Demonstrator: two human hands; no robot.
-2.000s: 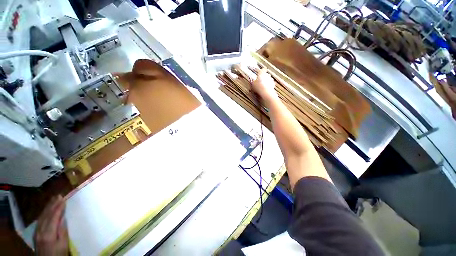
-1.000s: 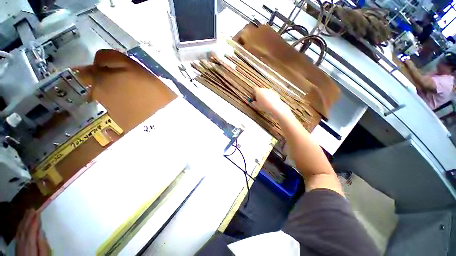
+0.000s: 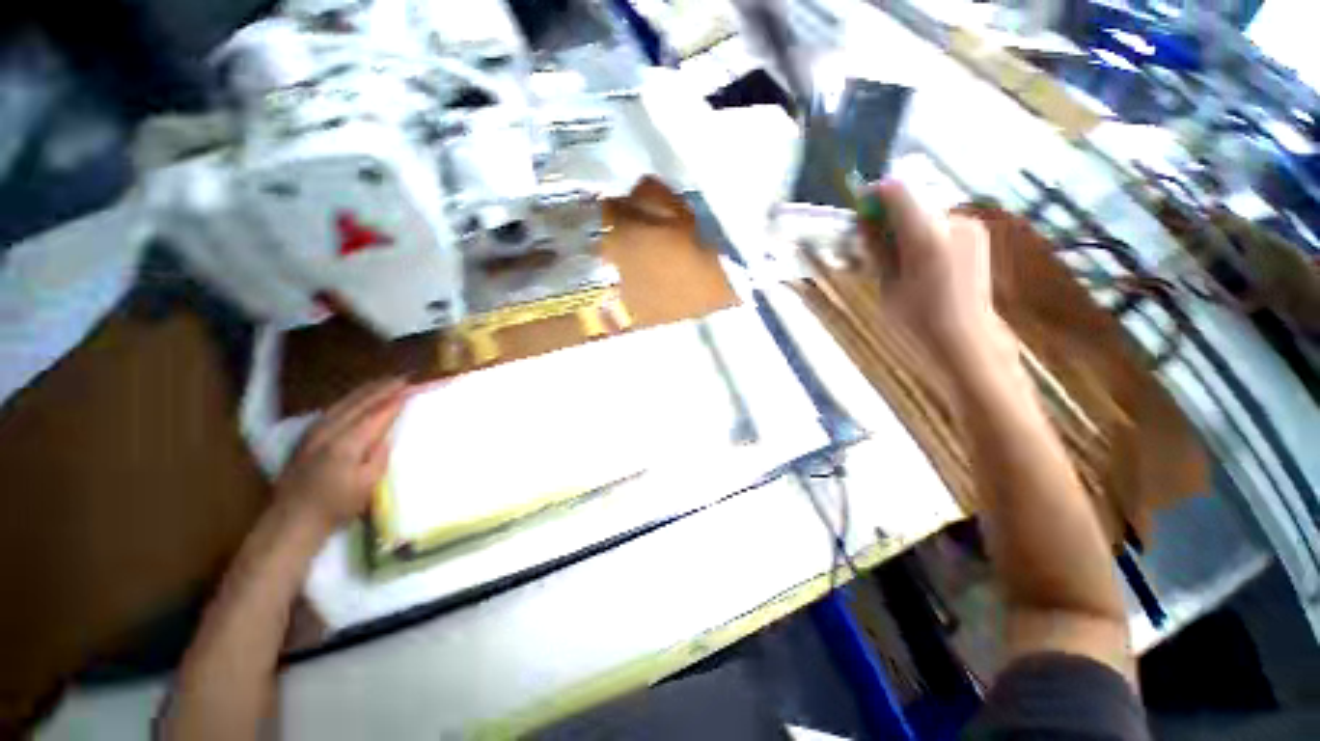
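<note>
The frame is blurred. My left hand lies flat at the left edge of the white template with yellow taped edges. My right hand is raised near the screen, above the upper end of the brown straps. It is closed around a small teal-green tool, of which only a bit shows. A brown bag panel lies partly under the template, behind the yellow clamp frame.
The white machine head with a red logo stands at back left. Broad brown sheets are at far left. The dark screen stands behind my right hand. A brown sheet lies under the straps. A thin cable hangs at the table edge.
The view has swung left, showing the machine head and more of my left arm. My right hand has moved from the middle of the straps up towards the screen. My left hand stays at the template.
</note>
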